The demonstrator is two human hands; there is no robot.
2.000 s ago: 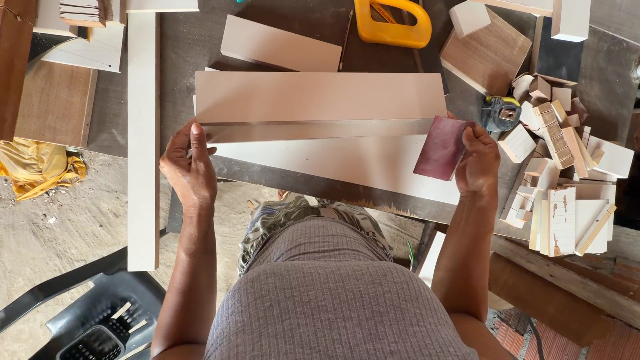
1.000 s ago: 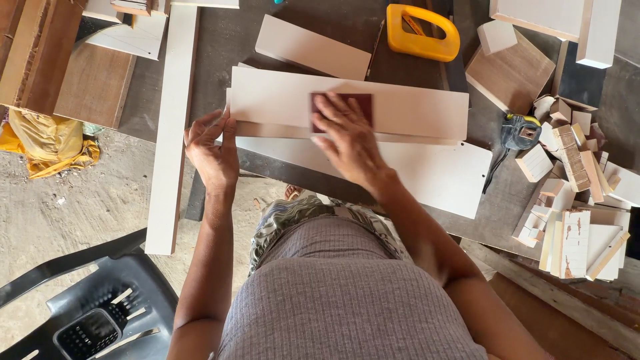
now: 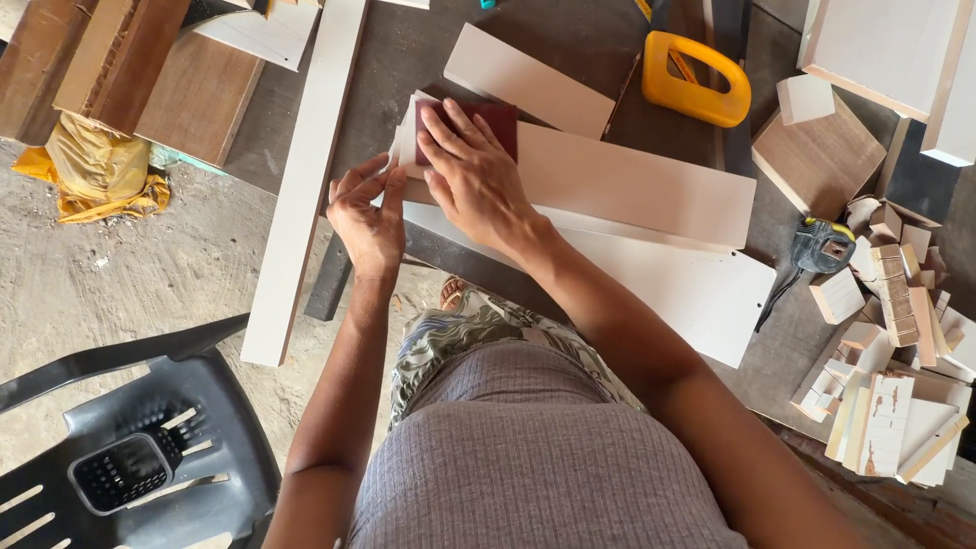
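Note:
Under the spread fingers of my right hand (image 3: 476, 171) a dark red sheet of sandpaper (image 3: 499, 126) lies flat on the left end of a white-faced board (image 3: 633, 179). My left hand (image 3: 370, 213) pinches that board's left end between thumb and fingers. Beneath it, a wider white panel (image 3: 686, 286) with small dark holes sticks out toward my body. Behind the board, a shorter white piece (image 3: 530, 80) rests at a slant on the dark table (image 3: 381, 84).
A long white strip (image 3: 305, 191) overhangs the table edge at left. A yellow-handled handsaw (image 3: 698, 80), a tape measure (image 3: 823, 245) and a pile of wood offcuts (image 3: 892, 305) are on the right. Brown boards (image 3: 198, 99) lie at upper left; a black plastic chair (image 3: 191, 450) stands lower left.
Two seconds ago my right hand held the sandpaper at the board's right end; a second ago it pressed the sheet near mid-board. Now hand and sheet are at the left end.

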